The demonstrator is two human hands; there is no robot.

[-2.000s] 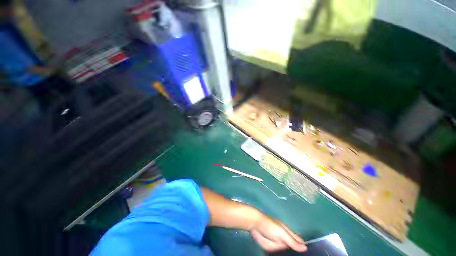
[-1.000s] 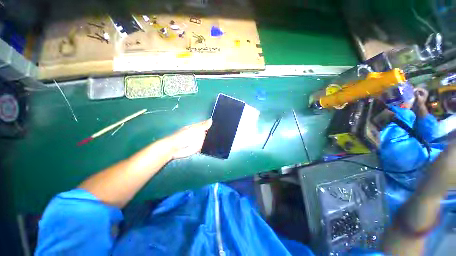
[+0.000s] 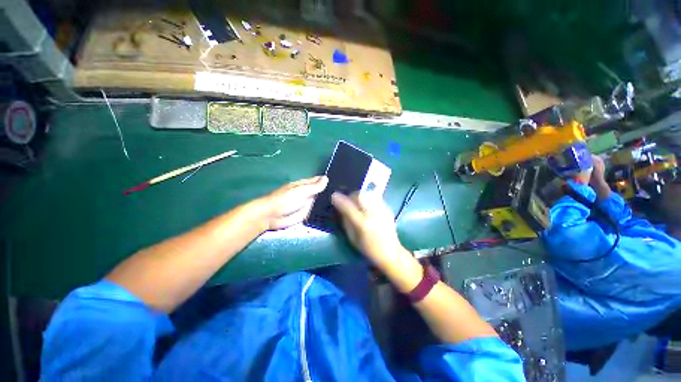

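A smartphone assembly (image 3: 345, 170) with its dark face up lies tilted in front of me, its upper end pointing away. A white card with a small dark cutout (image 3: 379, 175) shows along its right side. My left hand (image 3: 293, 203) holds the phone's left edge. My right hand (image 3: 364, 222) is over the phone's lower right part, with fingers on the dark face and at the white card. The right hand covers the lower part of the card; whether it grips the card or the phone is unclear.
Tweezers (image 3: 407, 200) lie right of the phone. Three screw trays (image 3: 234, 119) line the wooden parts board (image 3: 160, 78). A red-ended stick (image 3: 179, 172) lies left. The orange screwdriver (image 3: 527, 148) is at right, above the grey parts tray (image 3: 478, 307). Another worker (image 3: 597, 246) sits at right.
My right hand has come in from the far right onto the phone and white card. My left hand still holds the phone. The view has shifted slightly.
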